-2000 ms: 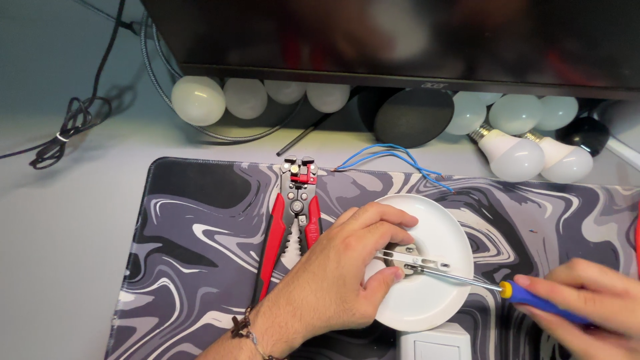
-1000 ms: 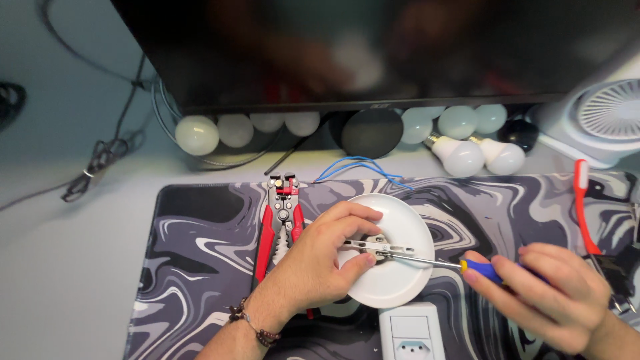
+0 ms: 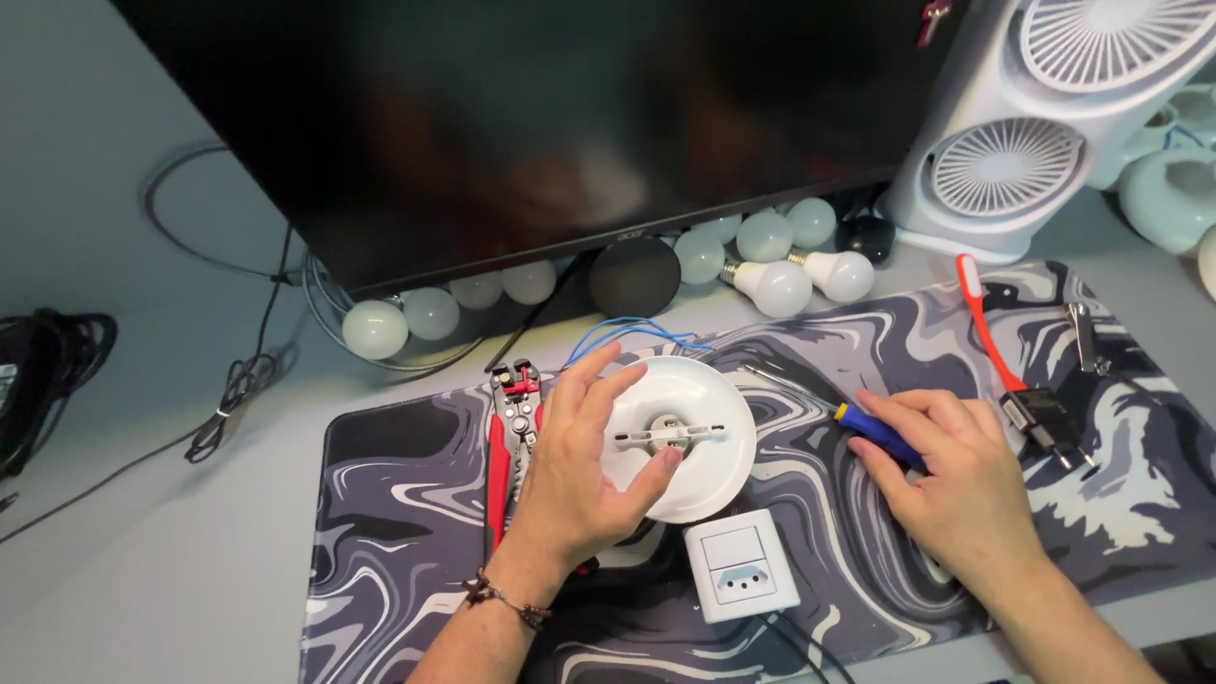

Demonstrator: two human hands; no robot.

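Note:
A round white lamp base (image 3: 727, 465) lies on the patterned desk mat, with a metal mounting bracket (image 3: 698, 433) across its central socket. My left hand (image 3: 579, 456) rests at the left side of the base, fingers spread, its thumb near the bracket. In my right hand (image 3: 940, 465) is a screwdriver (image 3: 879, 435) with a blue and yellow handle, its shaft pointing up and left, the tip off the base. Red-handled wire strippers (image 3: 499, 475) lie left of the base, partly behind my left hand. A white switch and socket unit (image 3: 741, 565) sits just below the base.
Behind the mat stand a monitor (image 3: 570, 123), several bulbs (image 3: 774, 287) and a white fan unit (image 3: 1007, 171). Blue wires (image 3: 632, 328) lie above the base. A red USB lamp (image 3: 988, 323) in a black plug adapter (image 3: 1040, 418) lies on the right, beyond my right hand.
My right hand has drawn the screwdriver away from the bracket, to the right. The fingers of my left hand have spread and lifted from the bracket. The view has shifted and widened.

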